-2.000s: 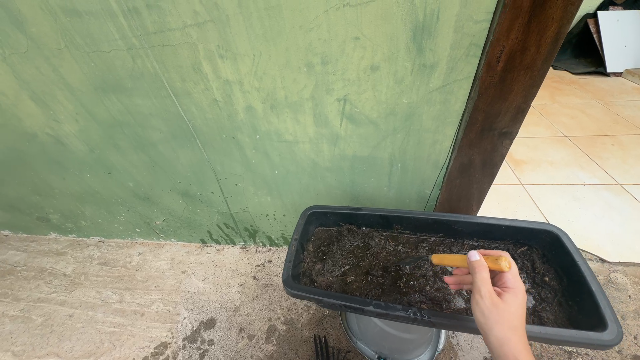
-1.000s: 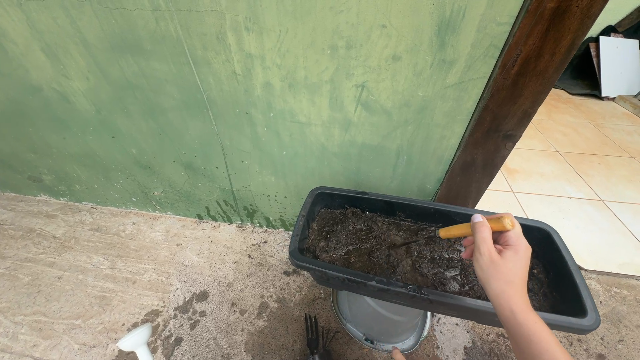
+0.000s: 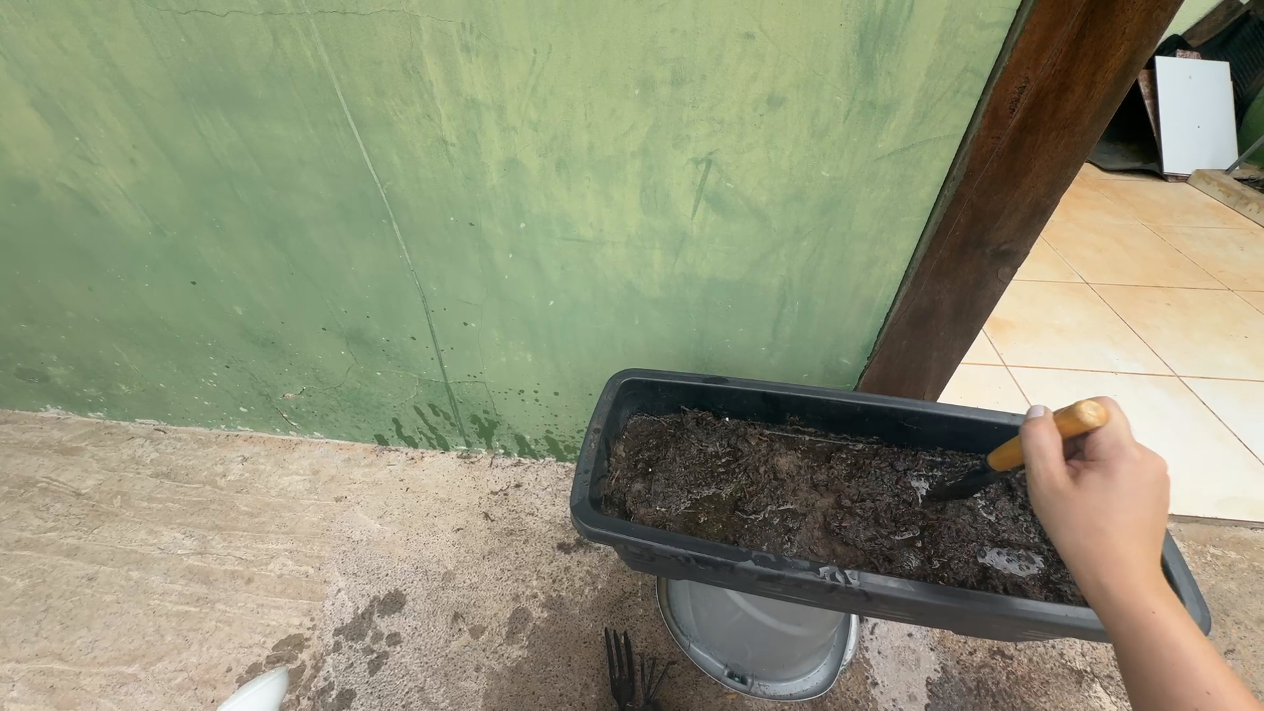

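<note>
My right hand [image 3: 1104, 499] grips the wooden handle of a small garden tool [image 3: 1047, 435] at the right part of a long black plastic planter [image 3: 731, 565]. The tool's dark metal end points down to the left and meets the dark, wet soil [image 3: 790, 484]; its tip is hidden there, so its exact kind cannot be told. Small puddles of water lie on the soil near it. The planter rests above a grey round bucket or lid [image 3: 755, 637]. My left hand is out of view.
A black hand fork [image 3: 620, 667] and another pronged tool [image 3: 652, 681] lie on the concrete floor. A white object [image 3: 257, 691] shows at the bottom left edge. Behind the planter stand a green wall [image 3: 592, 197] and a brown wooden post [image 3: 1027, 188]; pale tiles lie beyond.
My right hand has moved the tool toward the right part of the planter, and its metal end is now at the soil there. A fingertip at the bottom edge one second ago is gone.
</note>
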